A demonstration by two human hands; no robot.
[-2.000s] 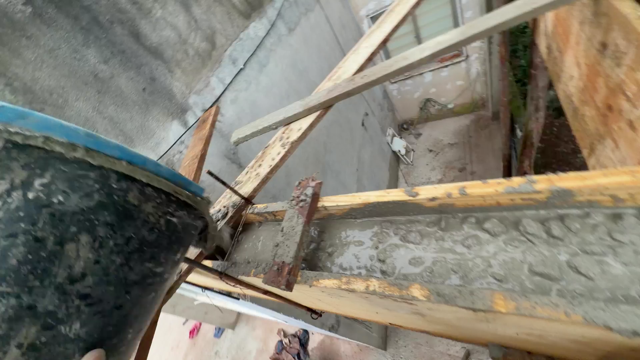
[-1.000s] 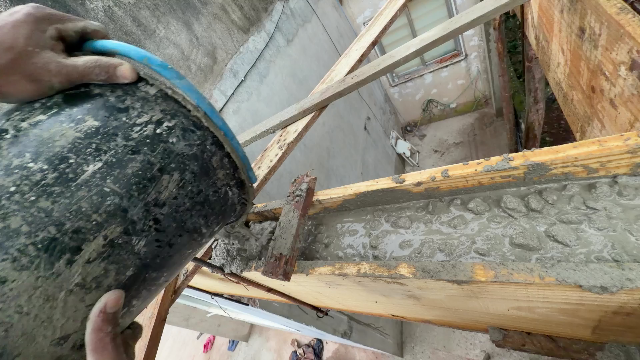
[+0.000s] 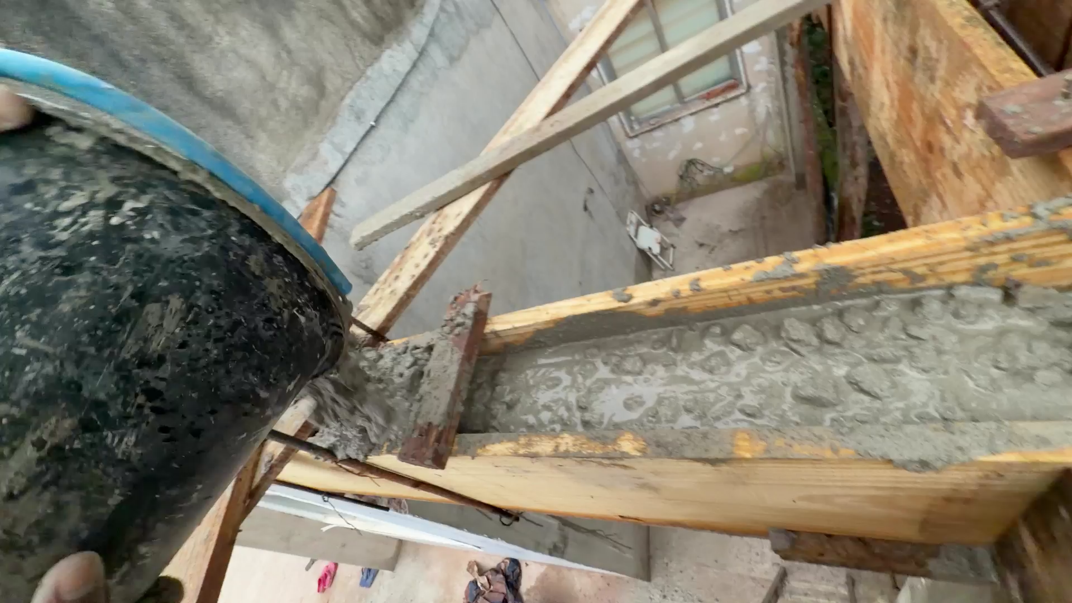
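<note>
A black bucket [image 3: 151, 335] with a blue rim, spattered with cement, fills the left side and tilts towards the wooden formwork. Only a bit of my left hand [image 3: 12, 110] shows at the left edge, on the bucket near its rim. At the bottom left, my right hand [image 3: 75, 578] supports the bucket's lower side, mostly out of frame. Wet concrete [image 3: 360, 402] spills from the bucket's lip into the form, left of a short wooden cross-piece [image 3: 448, 377]. More wet, lumpy concrete [image 3: 712, 360] lies between the two form boards, the near one [image 3: 670, 486] and the far one [image 3: 754, 280].
Two crossed wooden battens [image 3: 536, 117] rise beyond the form. A metal rod [image 3: 402, 477] juts beneath its left end. A plywood panel [image 3: 938, 109] stands at upper right. Far below lie the ground, a white frame-like object [image 3: 649, 239] and crumpled cloth [image 3: 494, 579]. A rendered wall [image 3: 502, 75] stands behind.
Concrete now pours and has piled up left of the cross-piece, where the form looked emptier two seconds ago. My left hand, plainly on the rim one second ago, is now mostly outside the view.
</note>
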